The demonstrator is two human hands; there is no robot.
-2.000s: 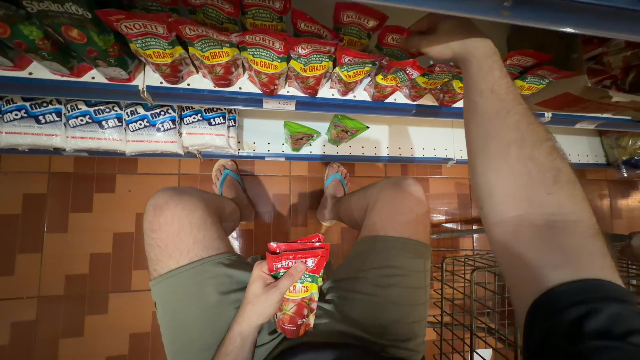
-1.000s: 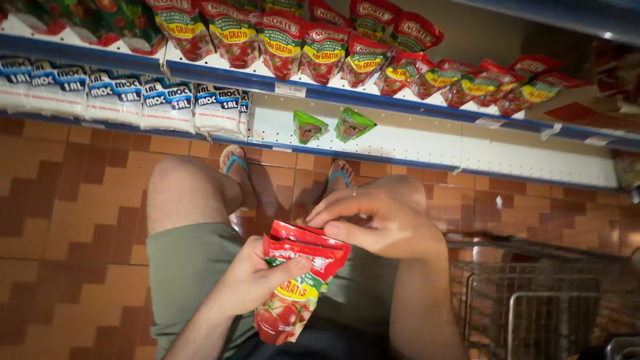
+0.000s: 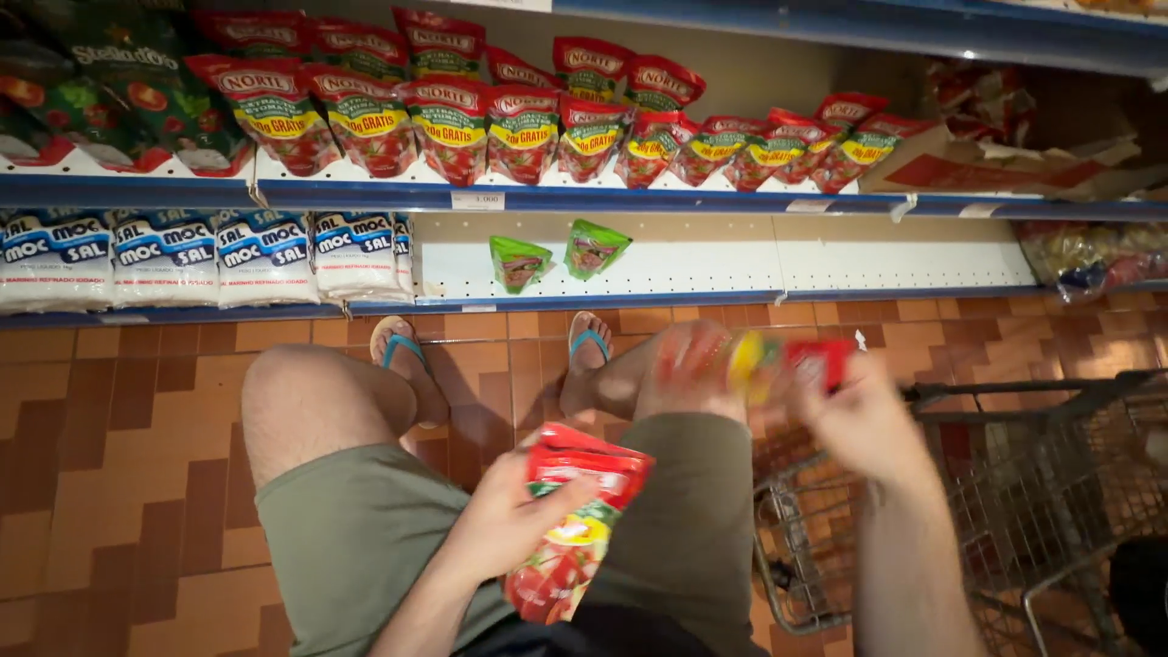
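My left hand (image 3: 525, 511) holds red tomato extract pouches (image 3: 570, 538) above my lap; more than one top edge shows. At the right, my right hand (image 3: 844, 401) grips one end of another red pouch (image 3: 721, 365), which is blurred and lies sideways over my knee. Rows of the same kind of pouch (image 3: 447, 132) stand on the upper shelf, some leaning to the right. Two green pouches (image 3: 598, 248) rest on the lower shelf.
White salt bags (image 3: 265, 260) stand on the lower shelf at the left, beneath dark green pouches (image 3: 137, 91). A metal shopping cart (image 3: 1022, 493) is at my right. An opened cardboard box (image 3: 985, 173) sits on the upper shelf at the right.
My right hand reached to the upper shelf two seconds ago, then was beside the pouches in my left hand. Now it is farther right, holding a pouch. My left hand keeps its hold.
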